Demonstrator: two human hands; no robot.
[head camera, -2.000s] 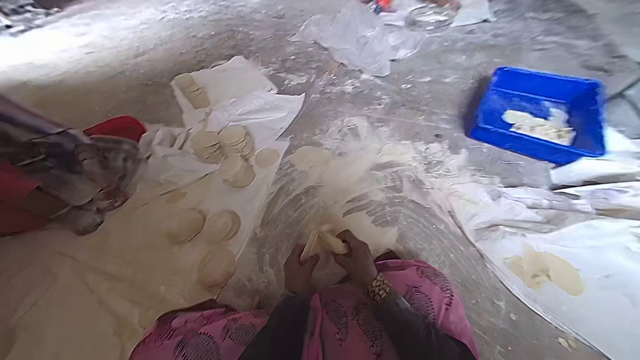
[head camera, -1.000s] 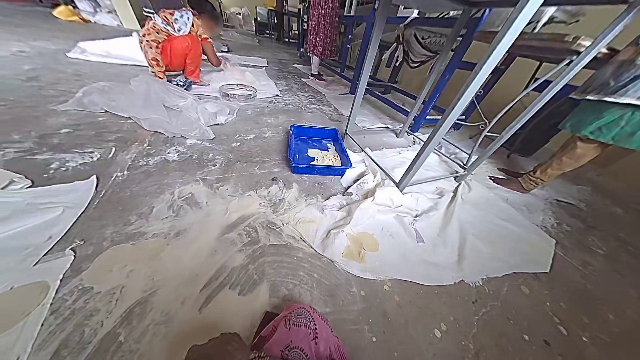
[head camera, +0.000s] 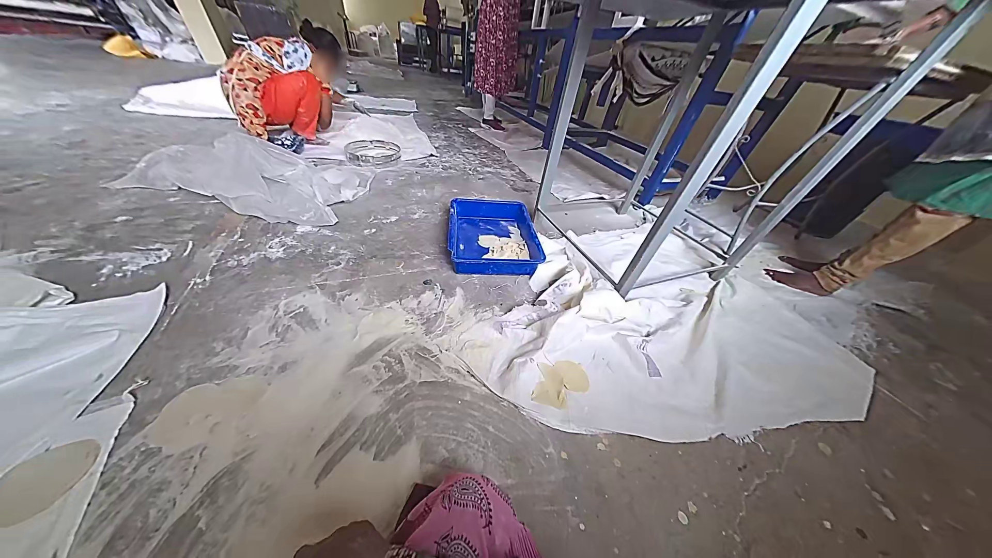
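Observation:
At the bottom edge only a cut-off part of my right hand (head camera: 349, 541) shows, beside my knee in pink printed cloth (head camera: 473, 515); its fingers and anything in them are hidden. My left hand is out of view. Pale flour (head camera: 310, 411) lies smeared over the grey floor in front of me. Flat pieces of dough (head camera: 559, 383) rest on a crumpled white cloth (head camera: 697, 387) to the right. A blue plastic tray (head camera: 457, 232) further ahead holds dough pieces (head camera: 505, 246). At the far left, a pale round patch (head camera: 46, 480) is on another white sheet (head camera: 70, 349).
A clear plastic sheet (head camera: 248, 174) and a round metal-rimmed sieve (head camera: 373, 153) lie further off. A person (head camera: 287, 93) crouches there on white sheets. Metal table legs (head camera: 682, 163) stand on the right cloth, near another person's bare feet (head camera: 798, 279). Someone stands behind, in a patterned red garment (head camera: 497, 46).
The view has swung up and to the right. Two seconds ago both my hands held pale dough above the flour; now only part of my right hand shows.

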